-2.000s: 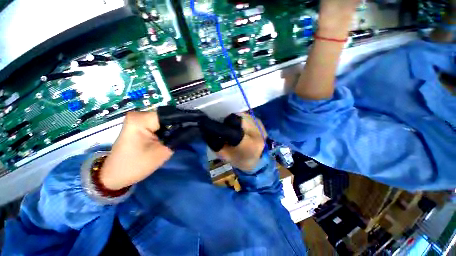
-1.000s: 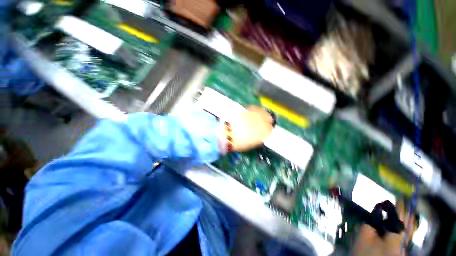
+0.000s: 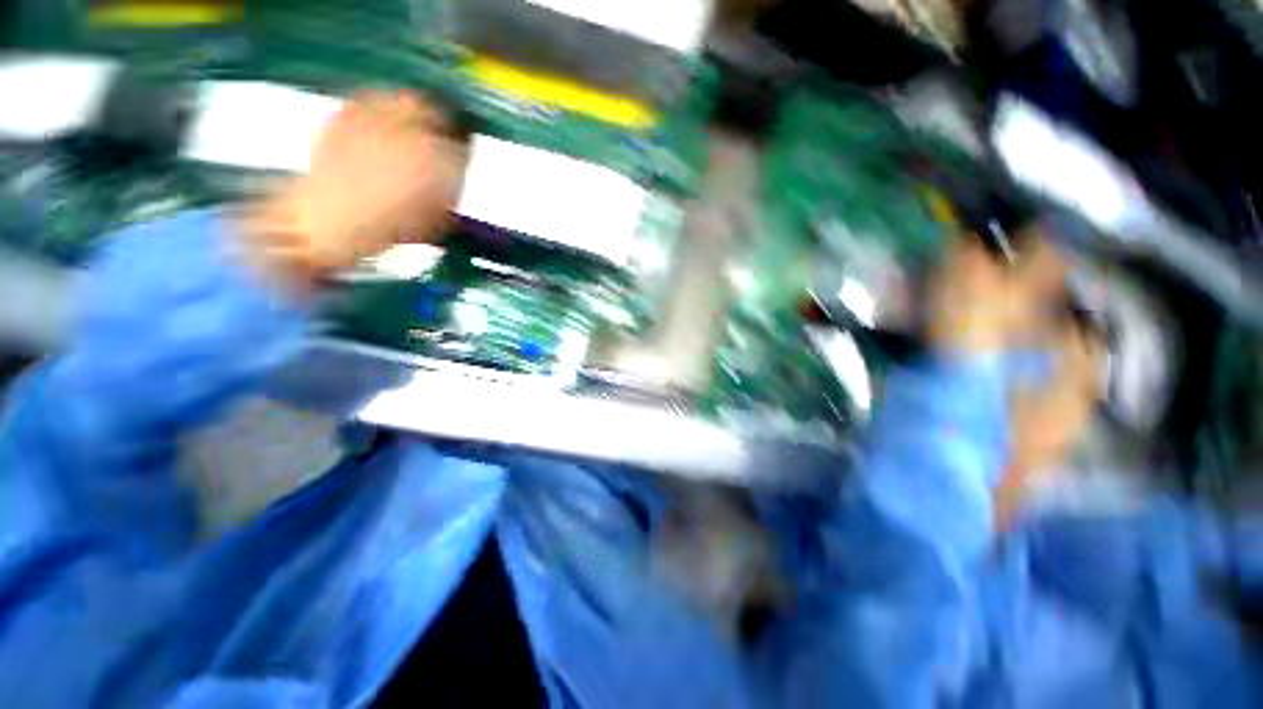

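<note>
The frame is heavily motion-blurred. A green circuit board [image 3: 402, 312] lies in front of me, with a white-faced heatsink [image 3: 547, 194] across it and small blue and pale parts near its front edge. My left hand [image 3: 374, 180] is over the heatsink's left part, its fingertips smeared and partly hidden, so I cannot tell whether it holds anything. My right hand [image 3: 990, 291] is at the right, over or beside another green board [image 3: 845, 180]. Its fingers look dark-covered and blurred, and any held part cannot be made out.
A pale metal rail [image 3: 554, 416] runs along the near board edge. A grey-brown strip [image 3: 706, 263] separates the boards. Another heatsink with a yellow edge [image 3: 554, 90] lies behind. A second forearm [image 3: 1053, 402], seemingly another person's, is close beside my right hand.
The view has swung, so the boards run more level. My left hand now shows further left and my right hand higher in the picture. Earlier both hands were together in front of the rail.
</note>
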